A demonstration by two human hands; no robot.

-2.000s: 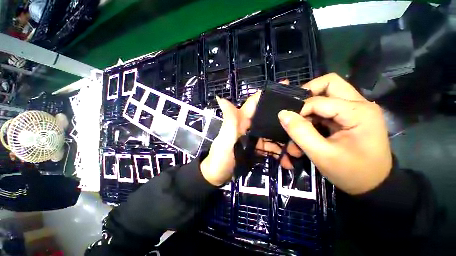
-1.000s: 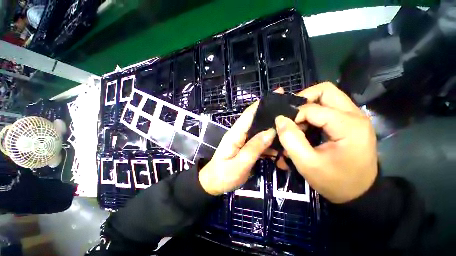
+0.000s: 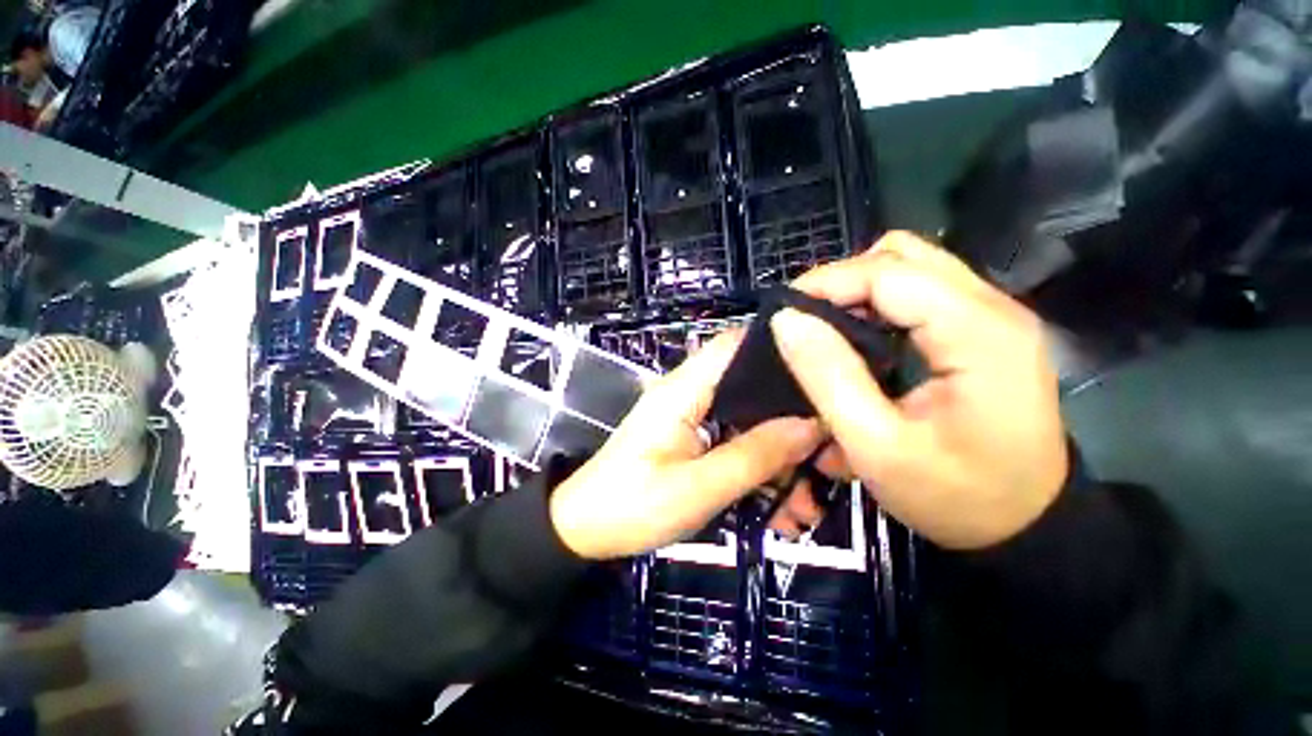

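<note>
A black moulded part [image 3: 760, 377] is held between both hands above the tray. My left hand [image 3: 669, 467] grips its left and lower edge. My right hand [image 3: 943, 388] holds its right side, the thumb pressed on the face near the top. Fingers hide much of the part. A die-cut label sheet [image 3: 439, 365] with white grid lines lies slanted on the tray, its right end behind my left hand; several cells look like open windows. The shiny black-blue blister tray [image 3: 662, 309] holds rows of black housings, several with white rectangular frames [image 3: 330, 503] on them.
Loose black film pieces [image 3: 1072, 173] lie right of the tray. White lattice strips [image 3: 209, 403] are piled at the left. A cream round fan [image 3: 69, 413] stands at far left. A green bench strip [image 3: 432, 72] runs behind the tray. Part of a person [image 3: 29, 58] shows at upper left.
The view has shifted, so the tray sits slightly further left. My right thumb has moved up the part's face, and my left thumb now lies along its lower edge.
</note>
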